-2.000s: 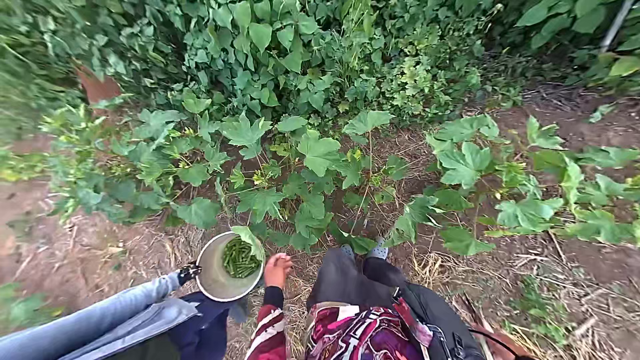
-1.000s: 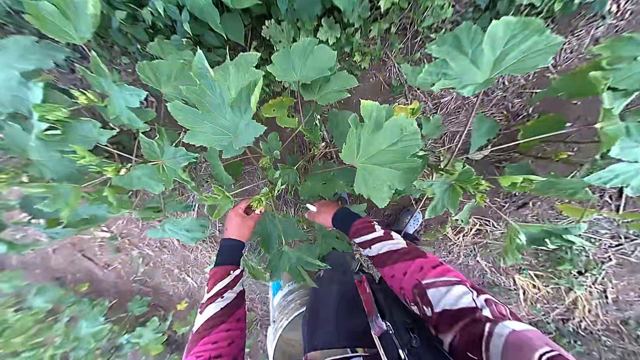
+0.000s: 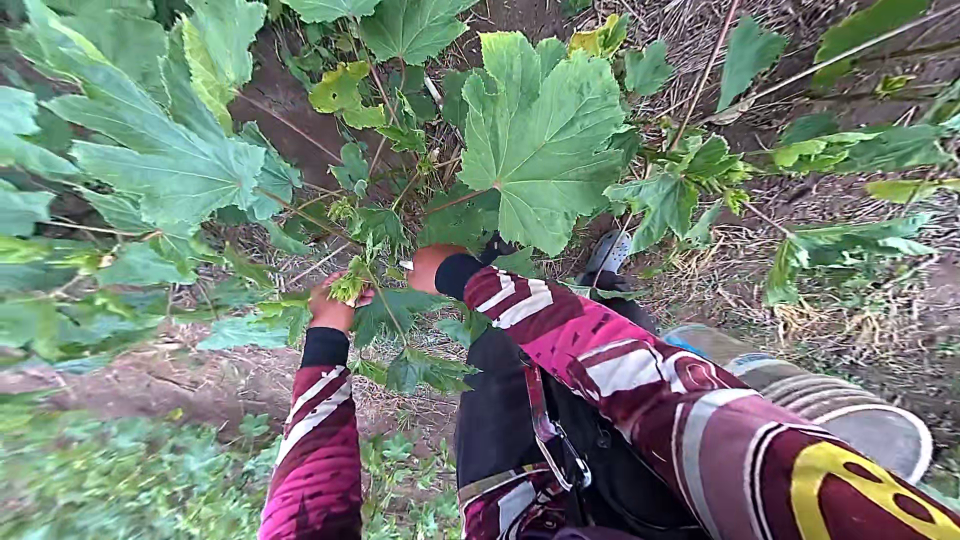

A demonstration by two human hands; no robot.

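Observation:
Both hands are in among the stems of a broad-leaved okra plant (image 3: 540, 142). My left hand (image 3: 334, 306) holds a budding green shoot tip (image 3: 349, 283) of the plant between its fingers. A little to the right, my right hand (image 3: 431, 268) is curled by a thin stem, with a small white thing showing at its fingertips; leaves and the sleeve hide much of its fingers, and its grip cannot be made out. A ribbed pale bucket (image 3: 847, 412) stands at the lower right, partly behind my right sleeve; its inside is not visible.
Large leaves (image 3: 165, 150) crowd the upper left. A long bare stem (image 3: 840, 60) crosses the upper right. Dry straw (image 3: 720, 262) covers the soil by my grey shoe (image 3: 609, 251). A carabiner (image 3: 561, 457) hangs at my waist. Low green plants (image 3: 135, 480) grow at the lower left.
Two seconds ago one hand was beside a bucket of green pods, near another person's sleeved arm; now both hands are in the foliage. The view has moved much closer to the plants.

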